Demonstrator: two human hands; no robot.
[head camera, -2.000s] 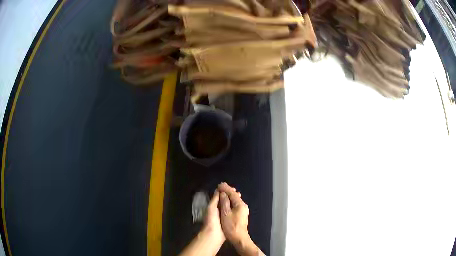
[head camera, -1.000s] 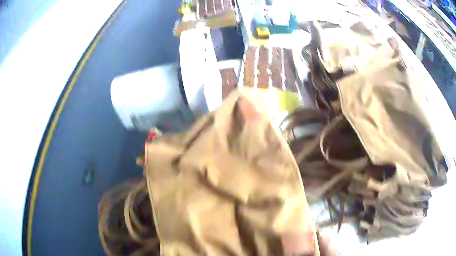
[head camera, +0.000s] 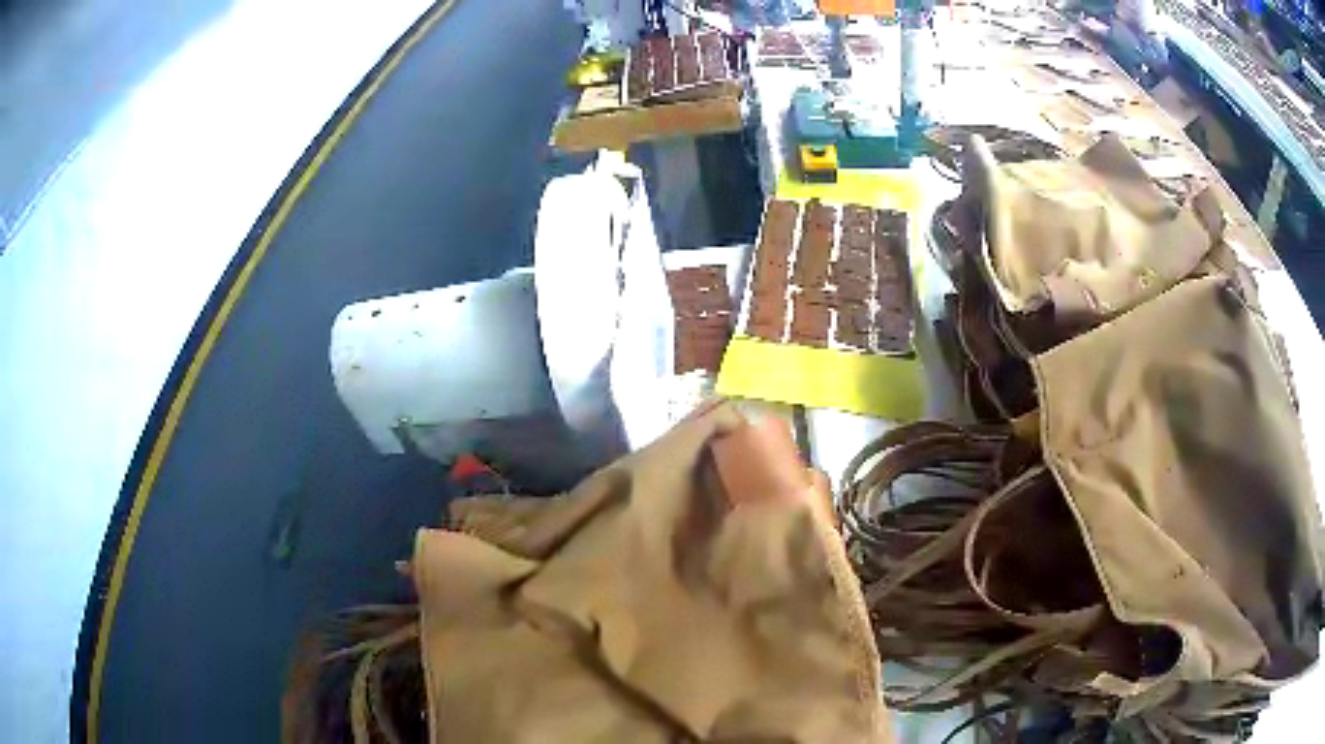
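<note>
A tan-brown canvas tote bag lies nearest in front of me at the bottom centre, its top corner pointing away. A smooth reddish-brown leather patch shows near that corner. Thin brown strap loops spread out at its left side. More canvas bags lie stacked on the right, with a bundle of brown handles between them and the nearest bag. Neither my left hand nor my right hand is in view.
A white plastic chair stands left of the table. A yellow tray holds rows of brown pieces. Beyond it are a teal machine and another tray of brown pieces. The grey floor has a yellow line at left.
The view has swung up from my joined hands and the floor to the bags and table. Since one second ago, the nearest bag sits slightly lower in view. The hands are no longer visible.
</note>
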